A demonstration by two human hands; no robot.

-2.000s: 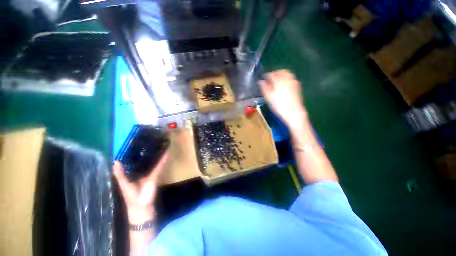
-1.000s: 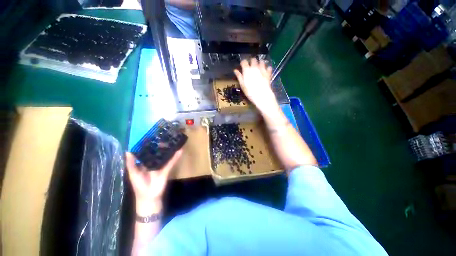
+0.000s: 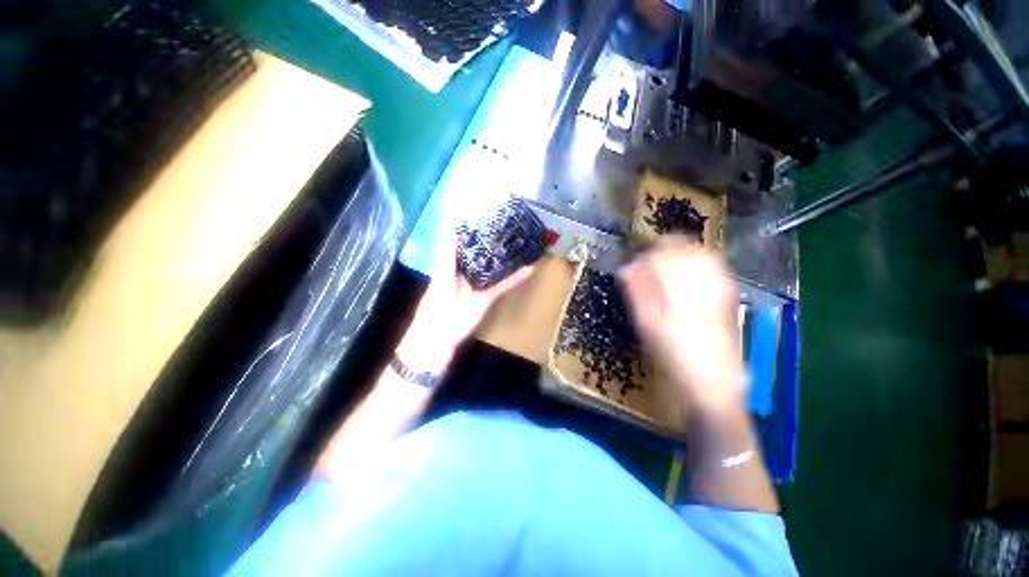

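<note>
My left hand point(image 3: 454, 307) holds a black ribbed moulded part point(image 3: 500, 241) in front of the press base's left edge. My right hand point(image 3: 680, 295) is blurred above the right side of the large carton tray point(image 3: 554, 382); whether its fingers hold anything cannot be told. Small black pieces point(image 3: 599, 333) lie in that tray, partly under my right hand. A small carton point(image 3: 715, 221) on the press base holds a dark pile point(image 3: 675, 214).
The press base point(image 3: 765, 239) with guide posts stands behind. A plastic-lined carton point(image 3: 322, 304) and a dark gridded heap point(image 3: 124, 135) are at left. A white tray of black parts point(image 3: 437, 74) is at the top. A blue crate edge point(image 3: 789, 389) is at right.
The view has turned, so the cartons at left fill more of the picture. My right hand has moved back from the press fixture to the large tray. My left hand still holds the black part.
</note>
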